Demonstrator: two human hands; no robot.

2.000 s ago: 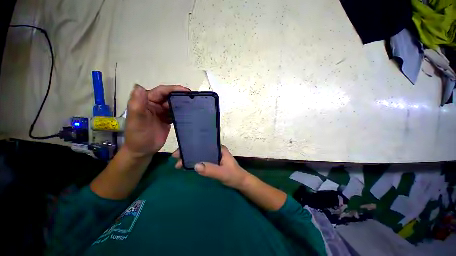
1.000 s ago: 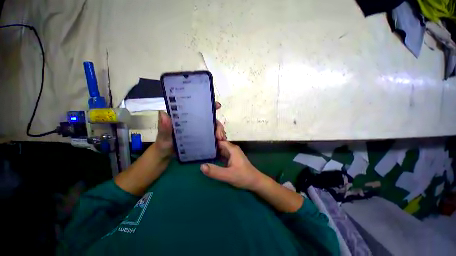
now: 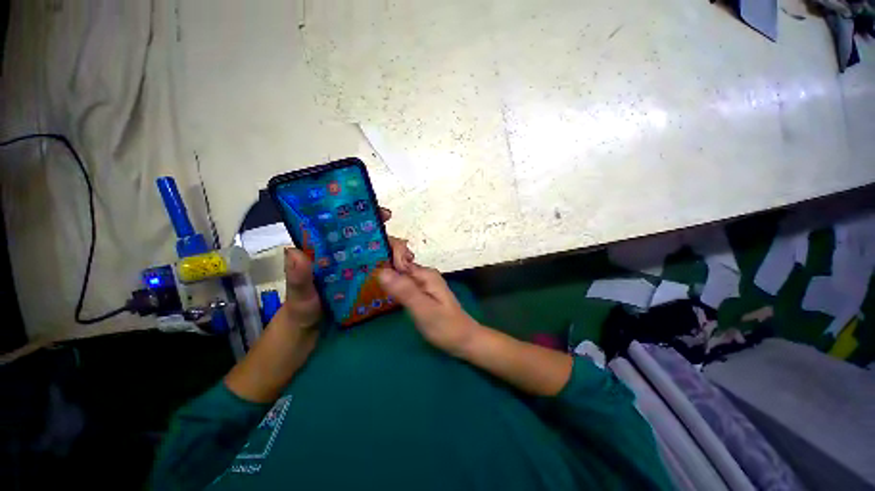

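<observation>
A black smartphone (image 3: pixel 338 240) is held upright over the table's near edge, its lit screen showing a colourful page of icons. My left hand (image 3: pixel 303 291) grips its left side, thumb at the lower left edge. My right hand (image 3: pixel 428 305) is at its lower right, thumb over the screen and fingertips showing at the right edge. The end cutter, with a blue handle (image 3: pixel 176 208) and yellow cylinder (image 3: pixel 203 266), stands on the silver rail (image 3: pixel 248 325) left of my hands. A dark fabric piece (image 3: pixel 255 213) over a white strip (image 3: pixel 262 239) is partly hidden behind the phone.
Cream fabric (image 3: pixel 106 86) with folds covers the table's left side. A black cord (image 3: pixel 93 230) runs from the cutter. A blue block (image 3: pixel 271 305) is beside the rail. Grey and dark offcuts (image 3: pixel 758 14) lie far right. Rolls (image 3: pixel 686 422) and white scraps (image 3: pixel 622 291) are below right.
The phone screen went from dim to a bright list, then to coloured icons. My left hand came from beside the phone onto its left edge. My right thumb moved over the screen. The view has turned.
</observation>
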